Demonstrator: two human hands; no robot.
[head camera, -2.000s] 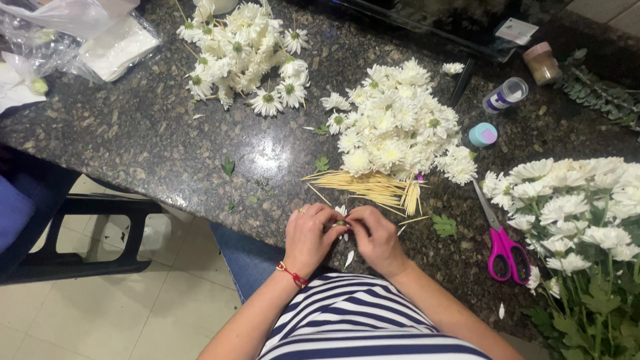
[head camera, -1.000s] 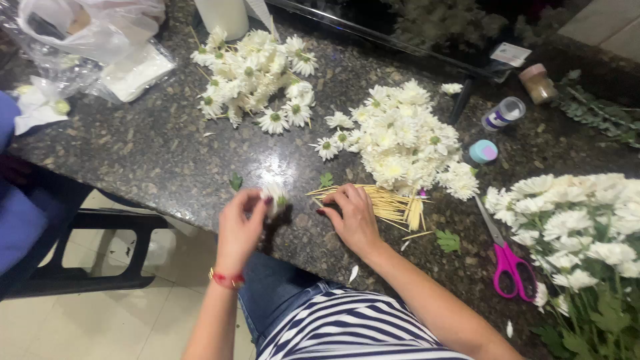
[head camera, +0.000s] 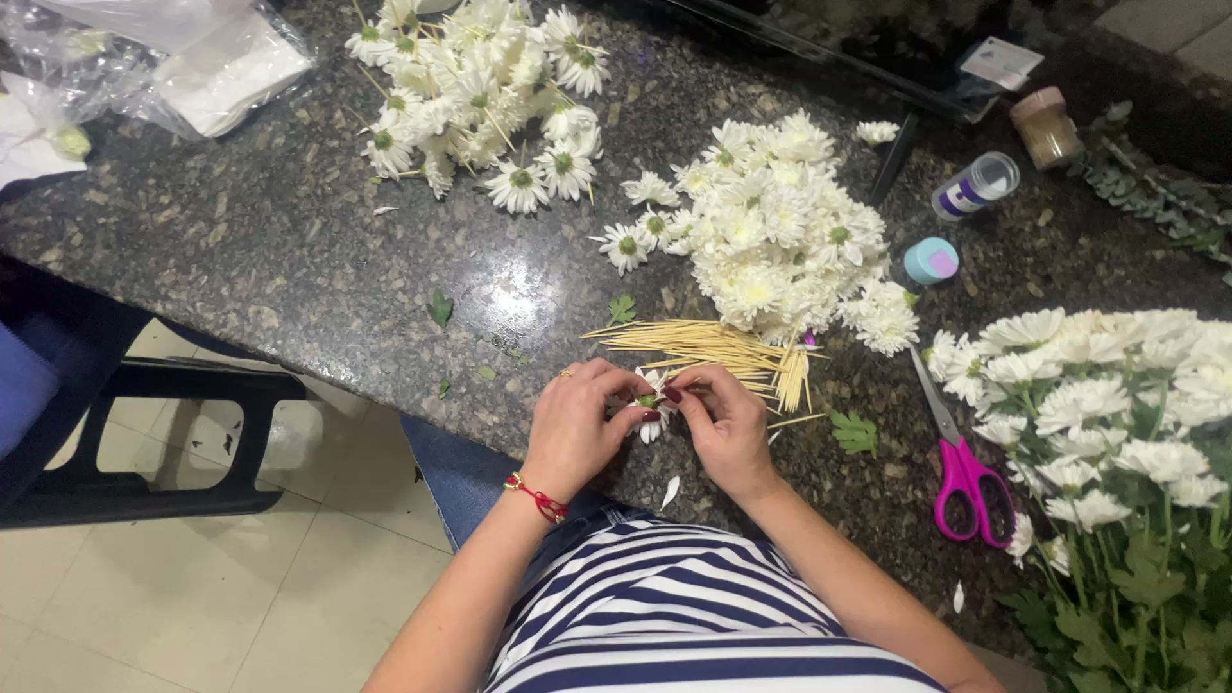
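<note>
My left hand (head camera: 589, 421) grips a white chrysanthemum head (head camera: 651, 404) at the counter's near edge, its green base turned up. The fingertips of my right hand (head camera: 717, 423) are pinched together at that green base; whether a toothpick is between them cannot be told. Just beyond my right hand lies a pile of wooden toothpicks (head camera: 707, 345). Behind it is a heap of white chrysanthemum heads (head camera: 770, 221). Another heap (head camera: 481, 91), with toothpicks sticking out of it, sits farther left. Pink-handled scissors (head camera: 970, 486) lie to the right, beside long-stemmed white chrysanthemums (head camera: 1097, 414).
Along the back right of the granite counter (head camera: 289, 241) are a clear jar with a purple label (head camera: 974, 186), a light-blue-capped container (head camera: 931, 261), a pink-lidded jar (head camera: 1046, 128) and eucalyptus-like sprigs (head camera: 1145, 178). A plastic bag (head camera: 144, 48) lies back left. A dark stool (head camera: 183, 375) stands below.
My hands were apart one second ago, the left with a flower and the right at the toothpick pile. Now they have come together at the flower head near the counter's edge.
</note>
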